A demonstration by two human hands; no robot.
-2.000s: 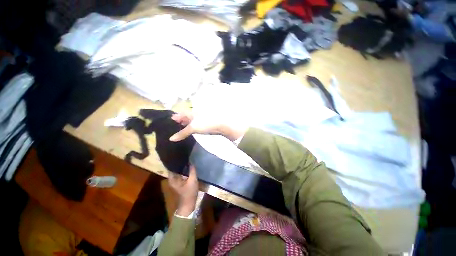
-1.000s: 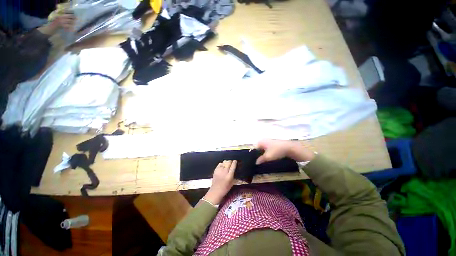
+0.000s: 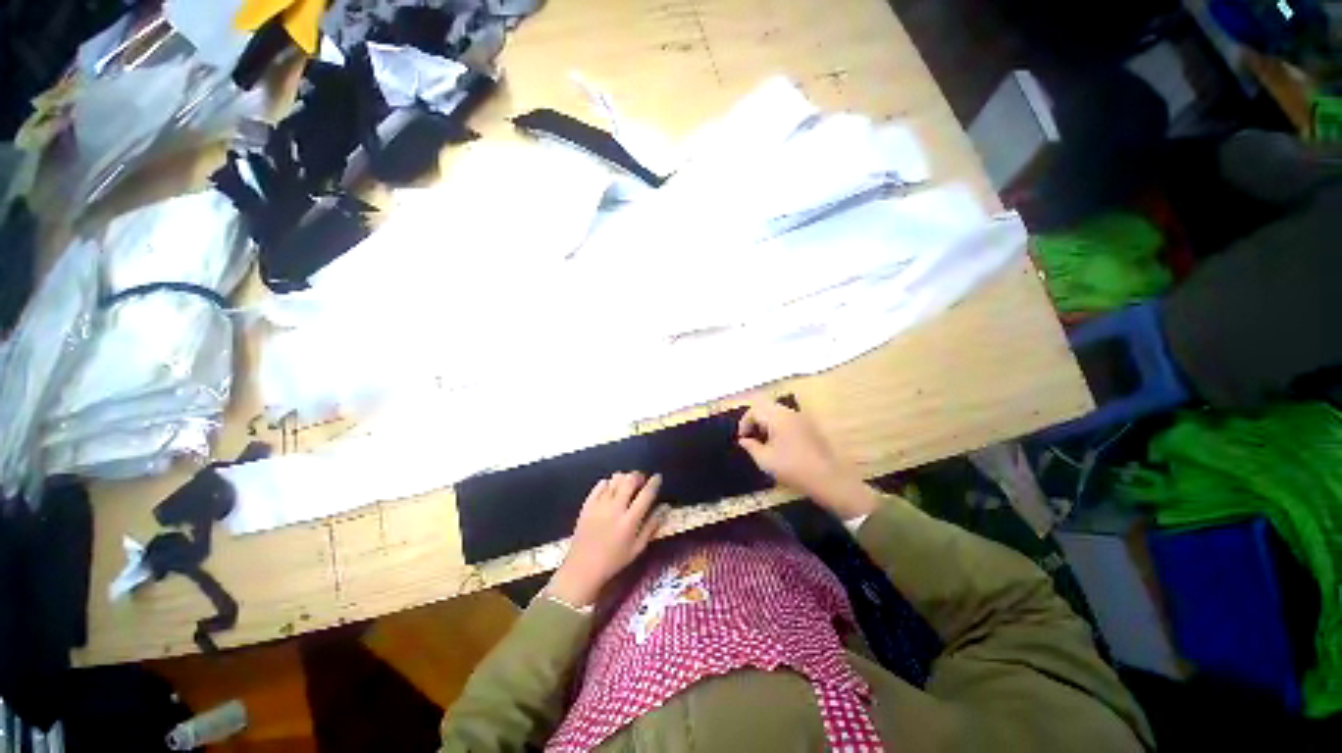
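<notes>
A black fabric strip (image 3: pixel 542 509) lies flat along the near table edge, in front of the apron. My left hand (image 3: pixel 611 533) rests on its near edge with the fingers on the cloth, fingers together and not gripping. My right hand (image 3: pixel 795 450) is at the strip's right end, with thumb and fingertips pinched on the cloth there. White cut panels (image 3: pixel 486 324) lie just beyond the strip, overlapping and very bright.
A narrow black offcut (image 3: pixel 592 143) lies on the panels. Crumpled black scraps (image 3: pixel 192 553) are at the near left. A tied white bundle (image 3: pixel 162 353) and black offcuts (image 3: pixel 317 162) lie farther left. Green pieces (image 3: pixel 1251 478) and a blue bin (image 3: pixel 1222 603) are right of the table.
The strip, bunched in both hands at first, now lies flat and extended along the edge. My right hand has shifted towards its right end. The camera view has swung right.
</notes>
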